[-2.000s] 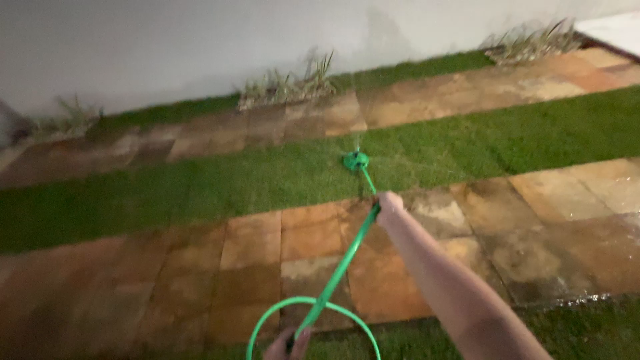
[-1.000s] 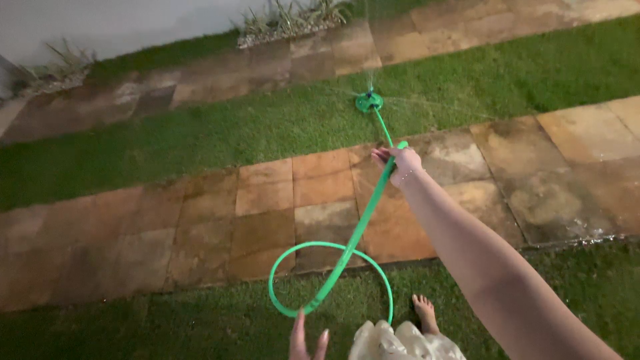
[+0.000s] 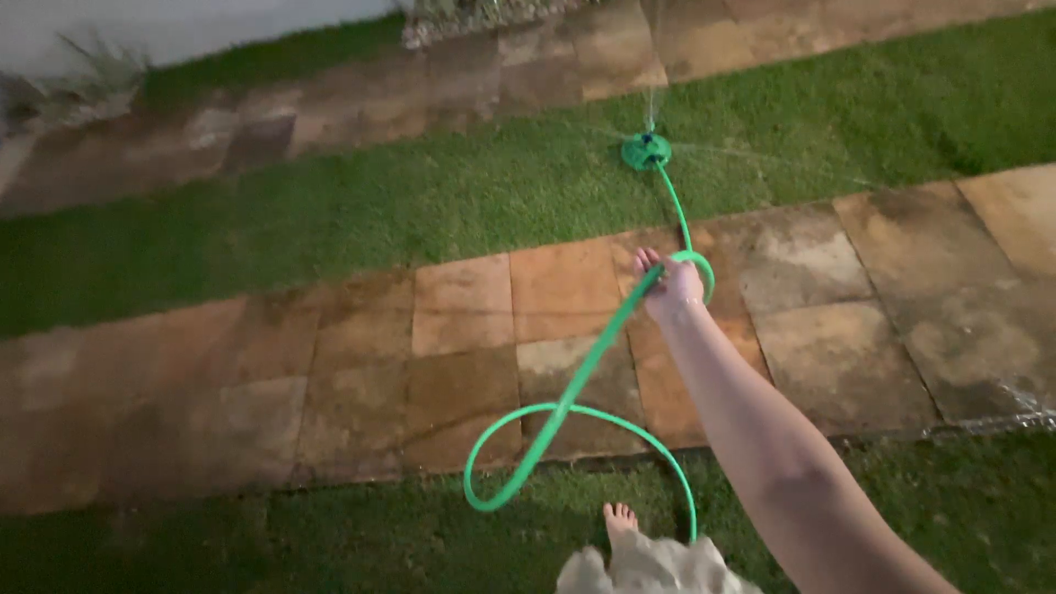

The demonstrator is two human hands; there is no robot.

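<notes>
My right hand (image 3: 675, 287) is stretched forward over the stone paving, palm up, with the green garden hose (image 3: 590, 363) lying across the palm by the thumb. Its fingers look loosely spread; whether they grip the hose is not plain. From the hand the hose runs down to a loop near the lower grass and back toward my clothing. Beyond the hand, its far part leads to a green round sprinkler (image 3: 647, 151) on the middle grass strip, which sprays thin jets of water. My left hand is out of view.
Wet stone slabs (image 3: 462, 305) form a path between grass strips, with another paved strip (image 3: 511, 74) farther off. A white wall (image 3: 206, 25) and a plant bed (image 3: 91, 78) are at the upper left. My bare foot (image 3: 620, 518) stands on the near grass.
My left hand, on or near the hose in the earlier frames, has gone from view. The hose now curls around by my right hand, whose fingers are more open. The view has tilted down.
</notes>
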